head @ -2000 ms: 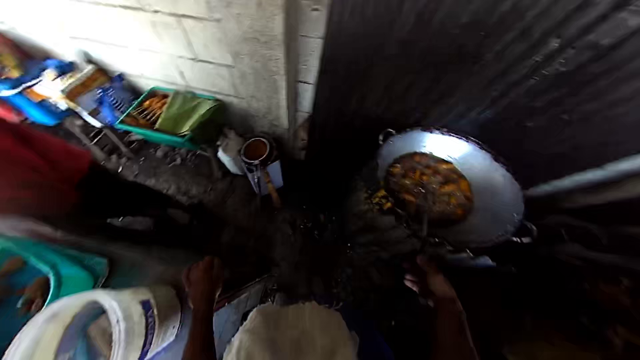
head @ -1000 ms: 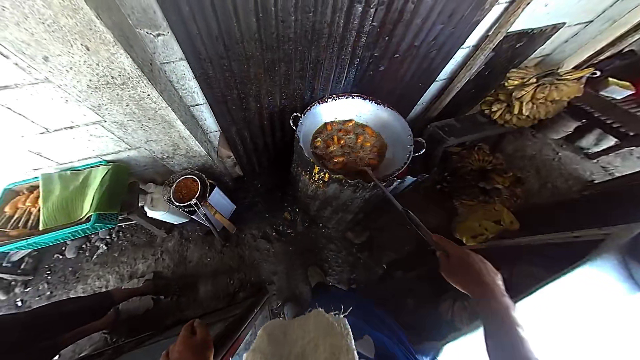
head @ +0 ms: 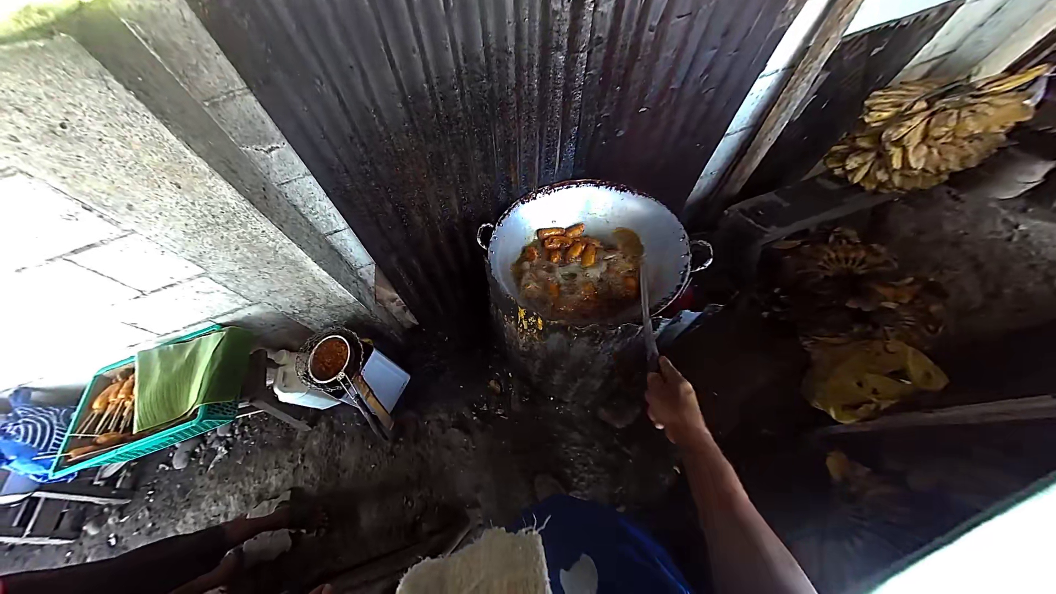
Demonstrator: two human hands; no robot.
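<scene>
My right hand [head: 674, 399] grips the handle of a long metal cooking spatula [head: 648, 309], whose far end lies in a wide metal wok [head: 606, 202]. Browned fried pieces [head: 573, 245], possibly bananas, are heaped in bubbling oil inside it. Beneath the wok is a sooty drum stove [head: 569, 359]. At the bottom edge only a sliver of what looks like my left hand [head: 322, 589] shows; its fingers and any hold are hidden.
Corrugated metal sheet [head: 511, 99] stands behind the wok. To the left are a small pot of red-brown sauce [head: 329, 358] and a green basket [head: 177, 429] with skewered food and a banana leaf [head: 186, 375]. Banana bunches [head: 932, 136] lie at right. Another person's legs [head: 165, 561] show lower left.
My right hand, without the spatula two seconds ago, now holds it. Since one second ago, several fried pieces are heaped above the oil. The view has swung toward the right since the first frame.
</scene>
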